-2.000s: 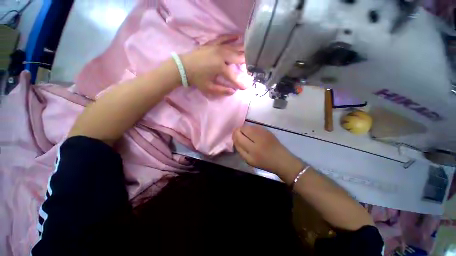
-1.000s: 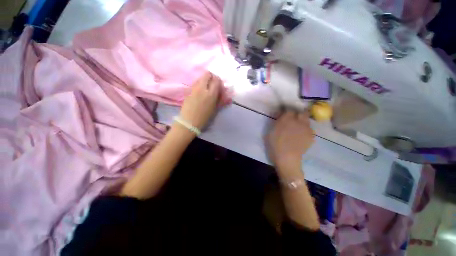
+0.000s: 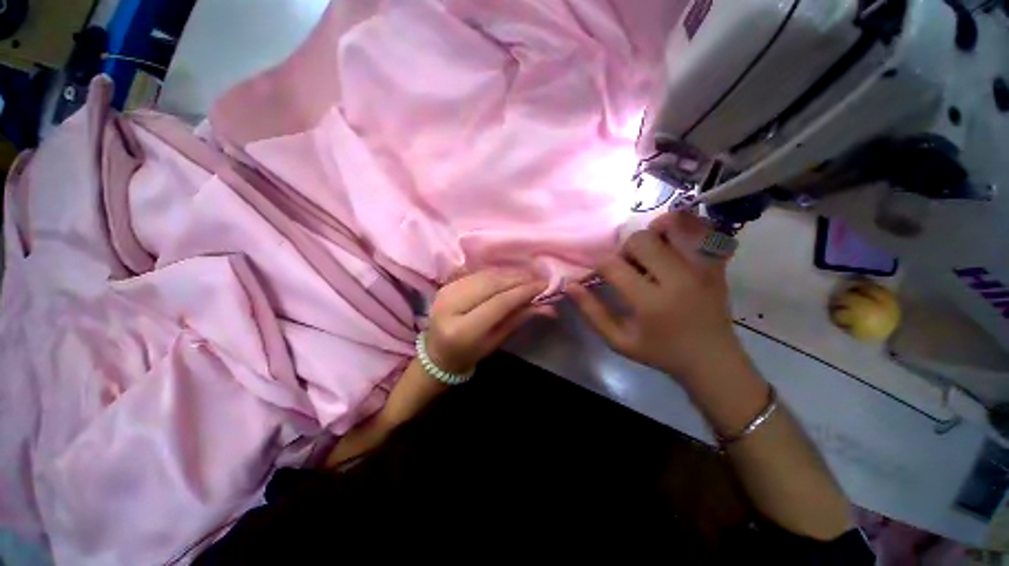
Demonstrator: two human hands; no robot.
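The large pink garment piece drapes from the machine table over the left side. My left hand pinches its front edge, left of the needle area. My right hand is just in front of the presser foot and is closed around a thin dark-tipped tool, whose handle is hidden in the hand. The tip meets the pink edge at my left fingertips. The white lockstitch machine head is above, with its light on the fabric by the needle.
A smartphone with a lit screen lies under the machine arm. A yellow ball-like object sits beside it. More pink fabric is below the table at lower right. A blue object stands at upper left.
The brown-handled tool beside the phone is gone from there. My right hand has moved from beside the yellow object to the fabric edge, meeting my left hand. The camera view has shifted.
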